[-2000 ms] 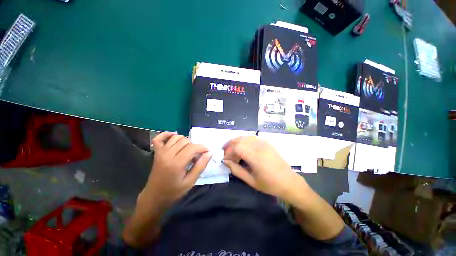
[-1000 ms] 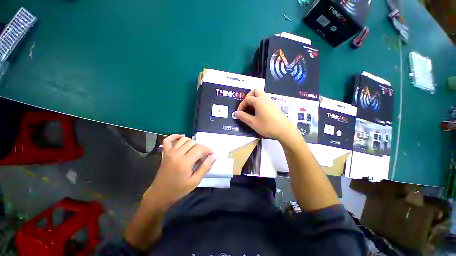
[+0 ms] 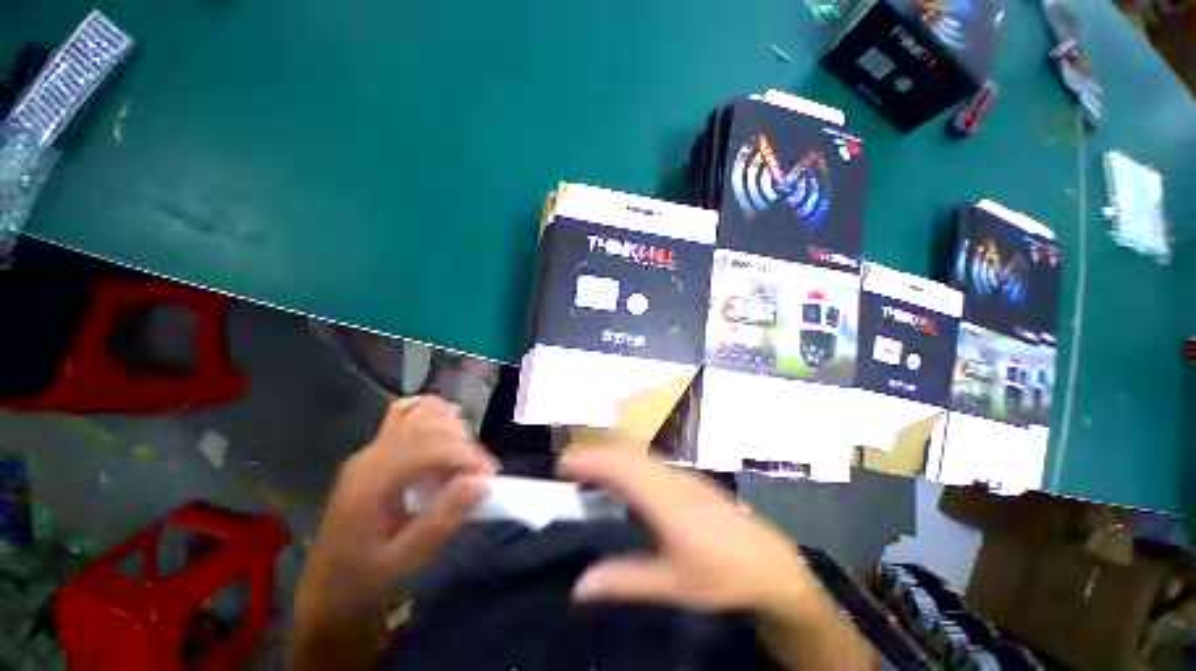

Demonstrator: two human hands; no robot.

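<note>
A flat printed box blank (image 3: 614, 304) with a black "THINK…" panel lies on top of a stack at the table's near edge. A small round pale sticker (image 3: 637, 304) is on its black panel, right of the white square. My left hand (image 3: 409, 479) holds a white sticker sheet (image 3: 544, 499) in front of my body, below the table edge. My right hand (image 3: 682, 537) is blurred at the sheet's right end, fingers apart; whether it touches the sheet is unclear.
A second stack of blanks (image 3: 908, 336) lies to the right. A black made-up box (image 3: 905, 63), a small red tool (image 3: 973, 110) and a clear-wrapped white pack (image 3: 1136, 203) are on the far right. Red stools (image 3: 177, 590) stand at lower left; a bubble-wrapped strip (image 3: 72, 81) lies at upper left.
My right hand has left the black panel, where the round sticker now shows, and moved down toward the sheet. My left hand has moved down and left, lifting the sheet off the blank.
</note>
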